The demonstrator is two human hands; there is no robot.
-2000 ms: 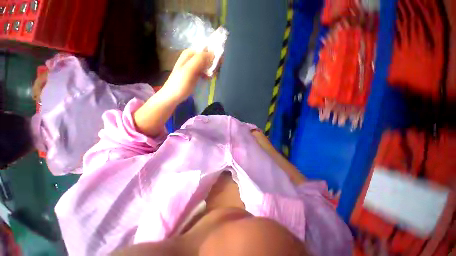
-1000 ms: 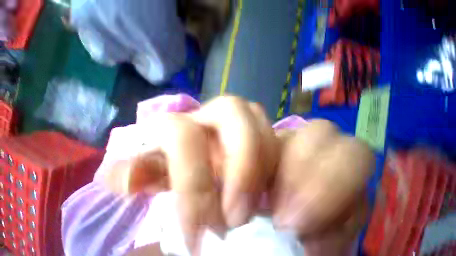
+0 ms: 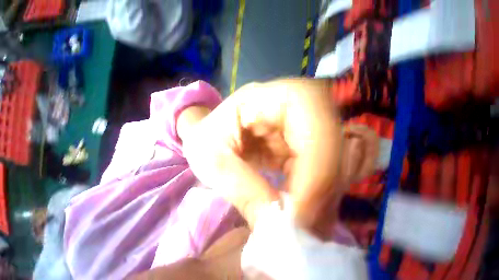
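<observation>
My left hand (image 3: 219,142) is large, bright and blurred in the middle, close to the camera, reaching out of a rolled pink sleeve. Its curled thumb and fingers point down onto a crumpled white piece (image 3: 306,254), like tissue or thin plastic, at the bottom edge. My right hand (image 3: 360,153) seems to show just behind it on the right, mostly hidden and blurred, so its grip cannot be told.
At left, a green bench (image 3: 101,60) holds a red tray (image 3: 22,112), a blue bin (image 3: 71,45) and small items. People in pale clothes are beside it. At right, a blue rack (image 3: 407,117) holds stacked red trays and white sheets (image 3: 424,227). Grey floor (image 3: 271,41) with yellow lines lies ahead.
From extended ahead, my left hand has come back close to the camera with the white piece. The bench and rack views have shifted. My right hand is now mostly behind the left.
</observation>
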